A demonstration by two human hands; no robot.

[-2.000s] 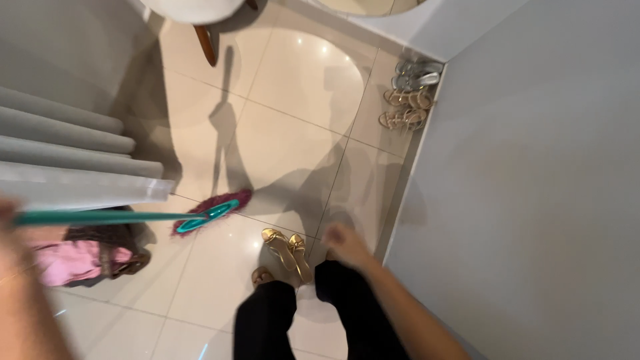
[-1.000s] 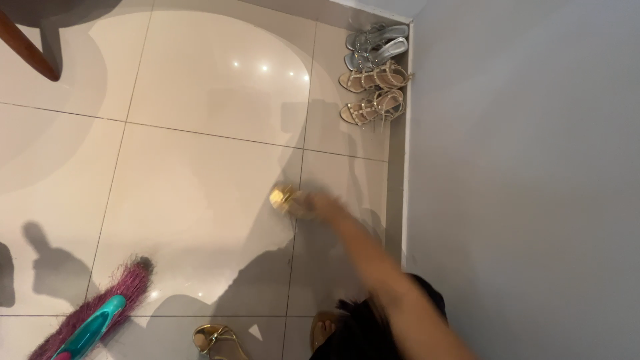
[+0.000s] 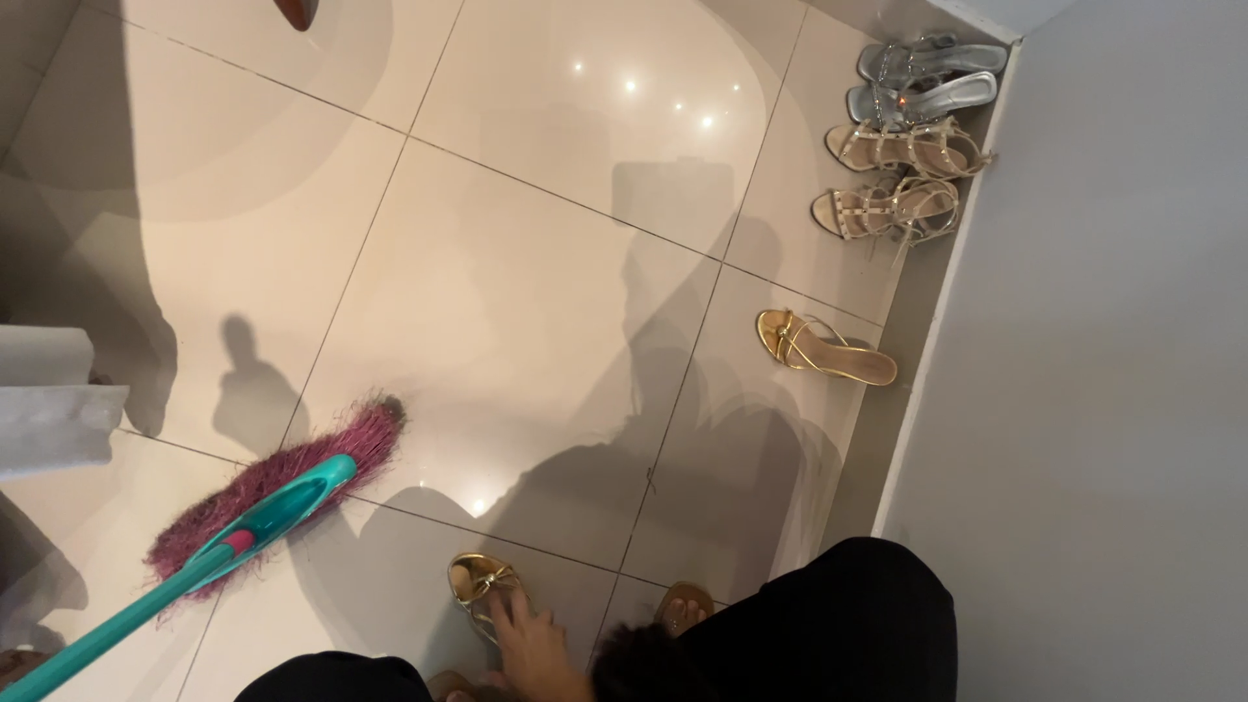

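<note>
A gold strappy sandal (image 3: 485,585) is on the floor at the lower middle, and the fingers of my right hand (image 3: 531,639) lie over its straps. Whether they grip it is unclear. Its like, another gold sandal (image 3: 827,349), lies beside the wall base at the right, toe to the left. A broom with magenta bristles (image 3: 375,424) and a teal handle (image 3: 127,624) slants in from the lower left, its bristles on the floor. My left hand is out of view, and so is the handle's upper end.
Silver sandals (image 3: 965,93) and beige studded sandals (image 3: 848,214) stand along the grey wall (image 3: 1102,341) at upper right. Whitish curtain fabric (image 3: 58,429) hangs at the left edge. My black-trousered knees (image 3: 829,634) and a sandalled foot (image 3: 685,612) are at the bottom.
A second ago my right hand held a gold sandal above the floor; that sandal now lies near the wall. The hand has come back to the other gold sandal. The view has shifted.
</note>
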